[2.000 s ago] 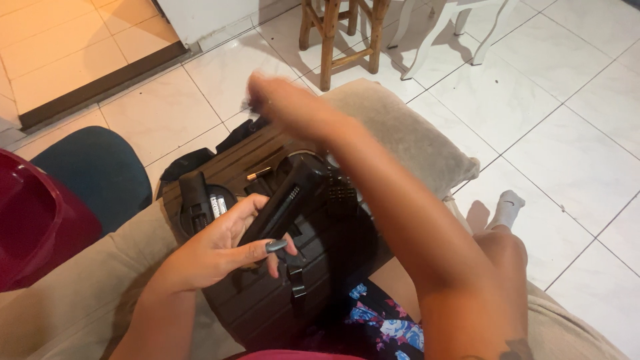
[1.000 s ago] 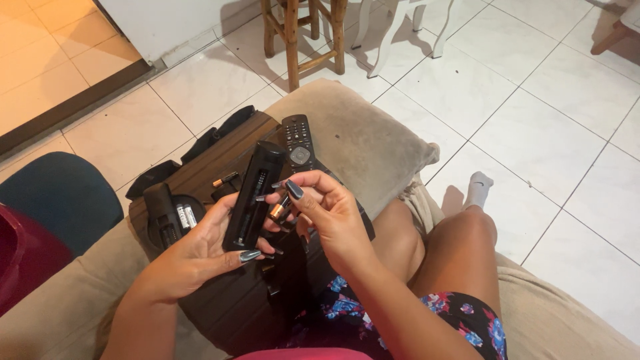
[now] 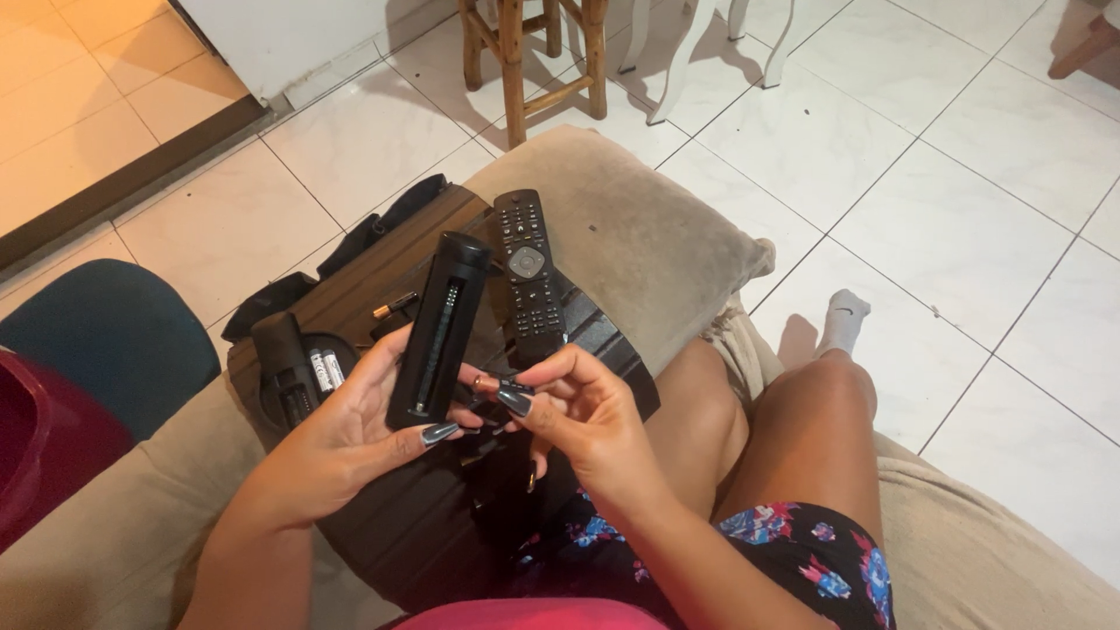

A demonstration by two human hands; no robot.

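My left hand (image 3: 359,437) grips a black cylindrical device (image 3: 444,328) with a long slot in its side, tilted upright. Just to its right, my right hand (image 3: 586,411) pinches a black battery with a copper-coloured end (image 3: 499,385) between thumb and fingers. A black remote control (image 3: 528,267) with many buttons lies behind my hands, partly on the dark slatted wooden tray (image 3: 385,516). Another copper-and-black battery (image 3: 395,305) is on the tray, left of the device. At the tray's left are a black device (image 3: 282,359) and white-labelled batteries (image 3: 326,370).
A beige cushion (image 3: 612,201) lies beyond the tray. Behind it stand a wooden stool (image 3: 516,70) and white furniture legs (image 3: 678,70) on the tiled floor. At left are a dark teal seat (image 3: 114,337) and a dark red object (image 3: 52,446).
Two seconds ago my right arm reached across toward the far left; one second ago that hand was beside the device with a battery. The remote now shows more fully.
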